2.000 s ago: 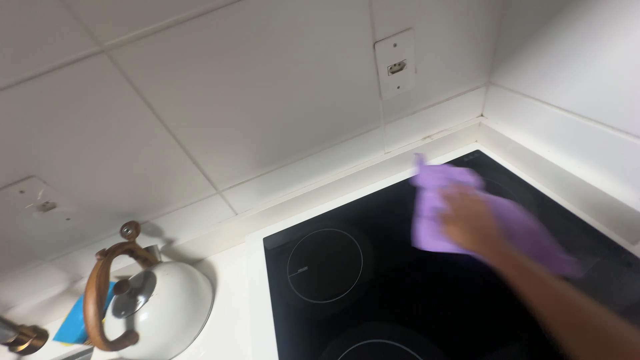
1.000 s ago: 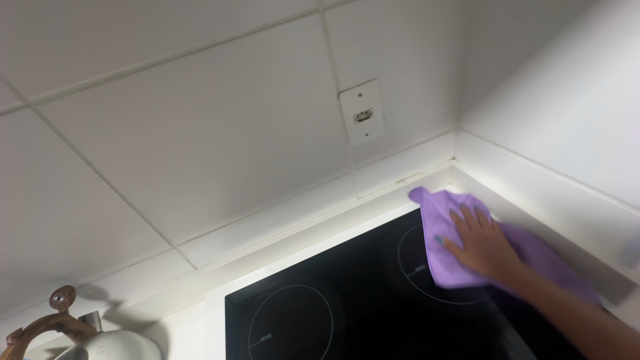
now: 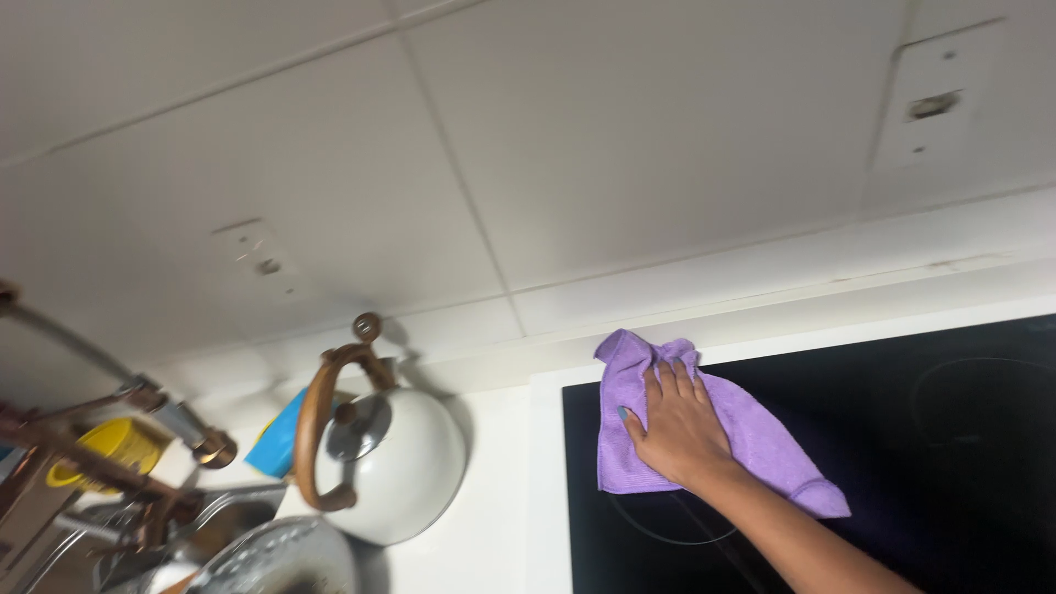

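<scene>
My right hand [image 3: 681, 429] lies flat, fingers a little spread, on a purple microfiber cloth [image 3: 755, 429]. It presses the cloth onto the back left corner of a black glass cooktop [image 3: 866, 462], partly over a burner ring. One end of the cloth bunches up by the cooktop's back edge, and another trails to the right under my wrist. Left of the cooktop, on the white counter [image 3: 487, 511], stands a white kettle [image 3: 404, 470] with a brown wood-look handle. My left hand is not in view.
Behind runs a tiled wall with two outlet plates [image 3: 932, 103]. At the left are a copper-coloured faucet [image 3: 210, 445], a metal sink [image 3: 239, 503] holding dishes, a yellow container [image 3: 124, 445] and a blue packet [image 3: 280, 441] behind the kettle.
My right hand has moved the purple cloth left along the cooktop, from its back right corner to its back left corner. The view has swung left, bringing the faucet and sink in.
</scene>
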